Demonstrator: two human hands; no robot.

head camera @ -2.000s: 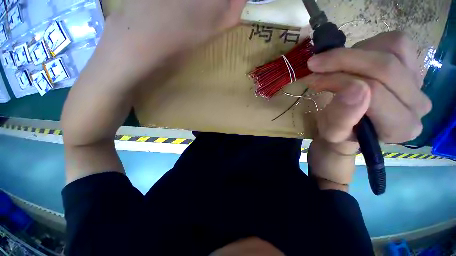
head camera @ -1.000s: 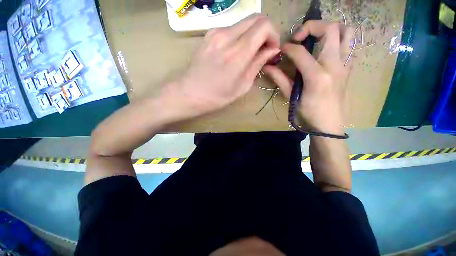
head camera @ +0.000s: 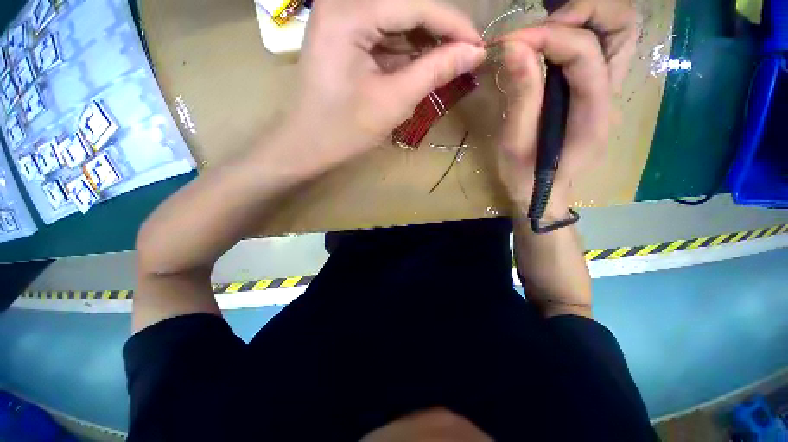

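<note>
My right hand (head camera: 575, 104) holds the soldering iron (head camera: 550, 138) by its black handle, with the cable end towards me and the tip hidden. My left hand (head camera: 371, 82) is bare, its thumb and index finger pinched beside my right fingertips. A thin red wire (head camera: 510, 37) shows faintly between the fingertips of both hands. The red wire bundle (head camera: 435, 110), tied with pale wire, lies on the cardboard sheet (head camera: 346, 186) below my left fingers. A loose dark wire (head camera: 449, 166) lies nearer me.
The white support block (head camera: 281, 33) shows at the top, partly behind my left hand, with a yellow-edged thing on it. The battery tray (head camera: 147, 129) is at the left. A blue bin (head camera: 760, 160) stands at the right edge. The green mat (head camera: 687, 164) shows beside it.
The red bundle, mostly hidden by my hands one second ago, now lies uncovered on the cardboard. My hands have moved up, away from it. The whole view has shifted slightly.
</note>
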